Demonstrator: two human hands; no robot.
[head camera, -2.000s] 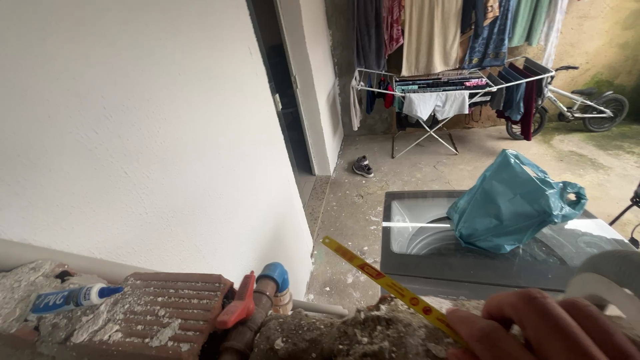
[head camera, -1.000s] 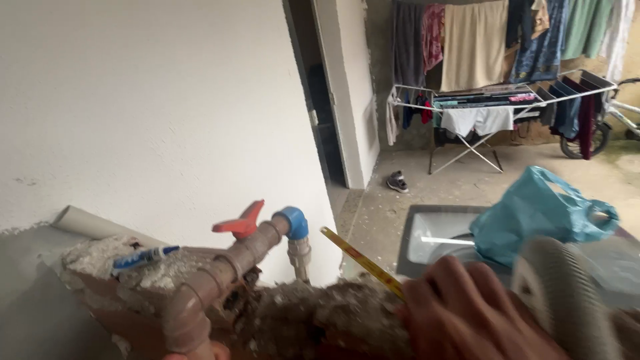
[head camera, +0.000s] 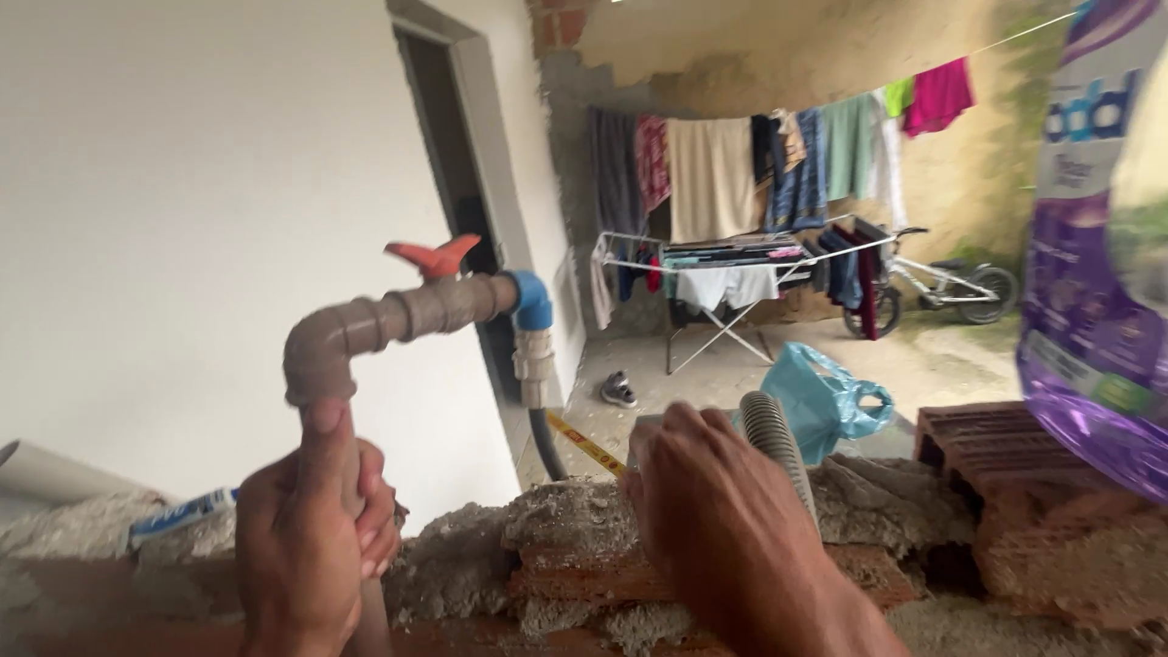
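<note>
My left hand (head camera: 315,538) is wrapped around the upright run of a brown PVC pipe (head camera: 351,474), just below its elbow. From that elbow the pipe runs right through a valve with a red handle (head camera: 433,257) to a blue elbow fitting (head camera: 532,301). A pale coupling (head camera: 533,367) and a dark hose (head camera: 546,445) hang below the fitting. My right hand (head camera: 707,502), back toward me, grips a yellow hacksaw blade or strip (head camera: 584,443); its bearing part is hidden by the fingers. A grey corrugated hose (head camera: 776,447) stands just right of that hand.
A broken brick wall top (head camera: 584,547) crosses the foreground. A blue-and-white PVC glue tube (head camera: 182,513) lies on it at left, a hollow brick (head camera: 985,438) at right. A purple-labelled bottle (head camera: 1086,274) is close at right. Beyond are a blue bag (head camera: 812,401), a drying rack (head camera: 721,260) and a bicycle (head camera: 949,283).
The view has tilted up. My left hand, unseen two seconds ago, now holds the upright pipe. The right hand still holds the yellow strip.
</note>
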